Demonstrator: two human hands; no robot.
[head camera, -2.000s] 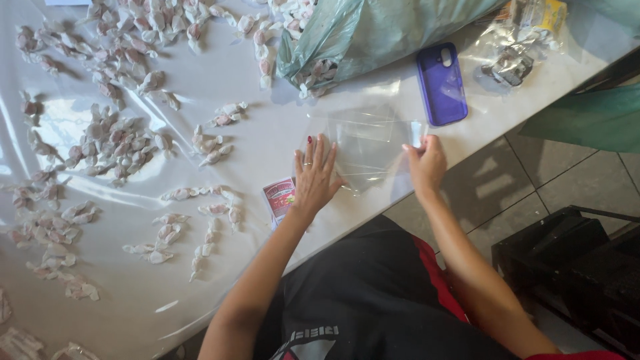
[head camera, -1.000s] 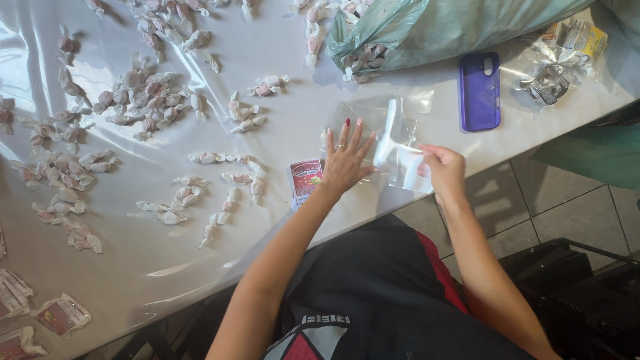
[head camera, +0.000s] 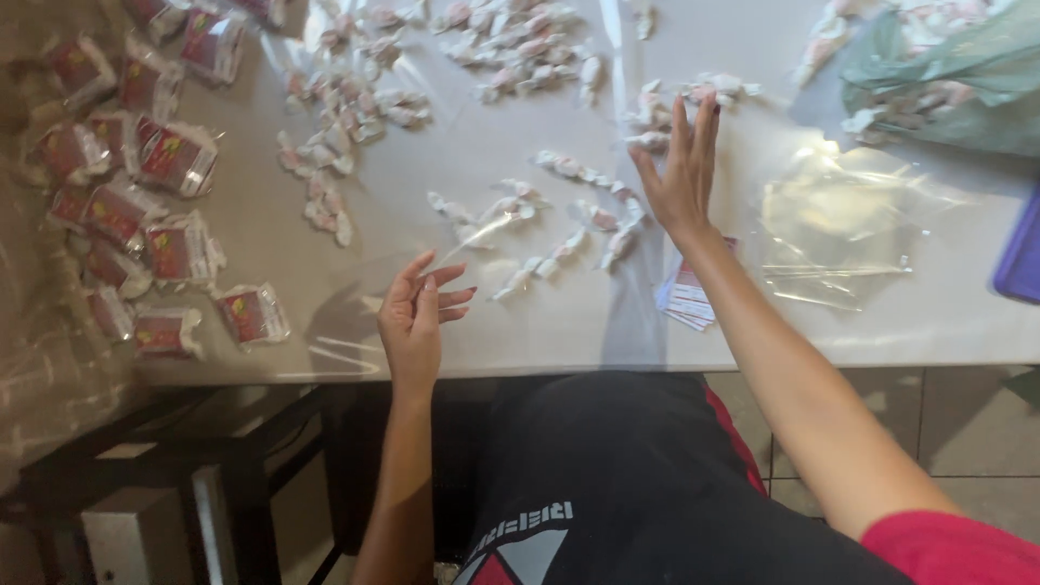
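My left hand (head camera: 416, 317) is raised over the table's near edge, fingers curved around a barely visible clear plastic bag (head camera: 481, 236) that shows mainly as a bright streak. Farther up and to the right, my right hand (head camera: 686, 166) reaches over a small group of paper-wrapped candies (head camera: 650, 114), its fingers extended and nothing visibly gripped; contact is unclear. More twisted candies (head camera: 569, 166) lie between the two hands. Beneath my right forearm is a stack of printed cards (head camera: 691, 296). Flat clear bags (head camera: 837, 223) rest to the right of that forearm.
Packed clear bags with red printed cards (head camera: 179, 158) are grouped at left. Loose candy piles (head camera: 520, 49) cover the back. A green plastic bag (head camera: 975, 89) with candies stands at upper right, above a purple phone case (head camera: 1024, 252). A dark metal frame (head camera: 276, 455) is below left.
Both hands have left the flat clear bags. My left hand has moved left of the loose candies; my right hand has moved onto the candy group. The view has shifted left, showing more packed bags.
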